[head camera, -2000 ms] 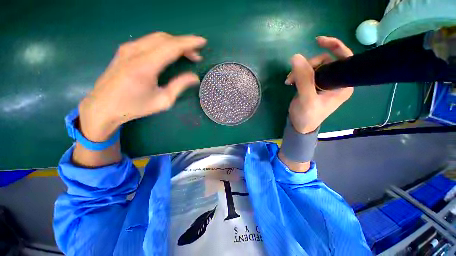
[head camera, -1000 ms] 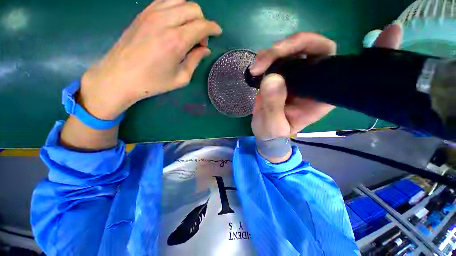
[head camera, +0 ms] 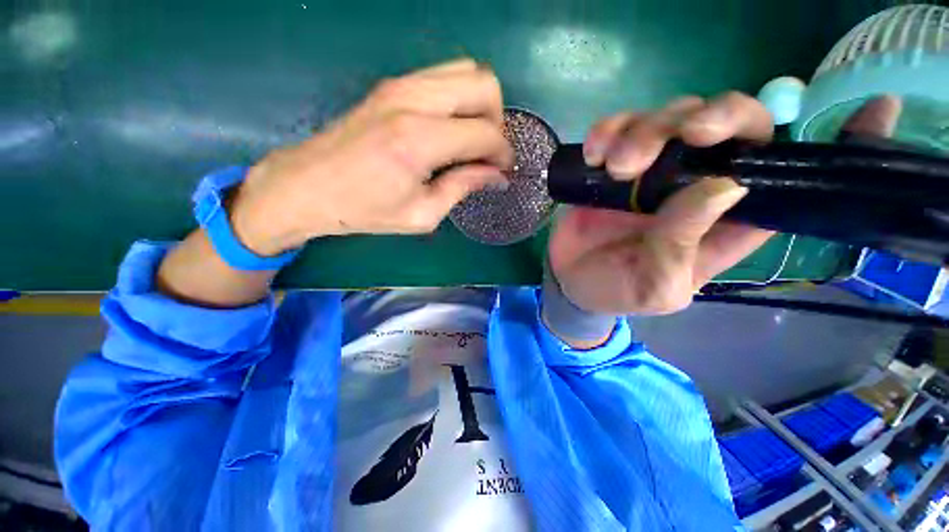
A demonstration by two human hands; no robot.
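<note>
A round grey speckled dish (head camera: 510, 213) lies on the green mat. My left hand (head camera: 390, 156), with a blue wristband, is over the dish's left side, its fingers bent and thumb and fingertips close together. Whether anything small is between them cannot be seen. My right hand (head camera: 666, 208), with a grey wristband, is closed around a thick black electric screwdriver (head camera: 832, 182). Its narrow end points left, over the dish's right edge, near my left fingertips. No bit can be made out.
A pale green desk fan (head camera: 885, 68) stands at the right, beyond the screwdriver. A black cable (head camera: 812, 307) runs along the bench's front edge at the right. Racks with blue bins (head camera: 801, 442) stand at the lower right. The green mat (head camera: 156, 135) reaches far left.
My right hand has closed on the screwdriver and brought it left, then drawn it slightly back right over the dish's edge. My left hand has moved right, over the dish, its fingers closer together.
</note>
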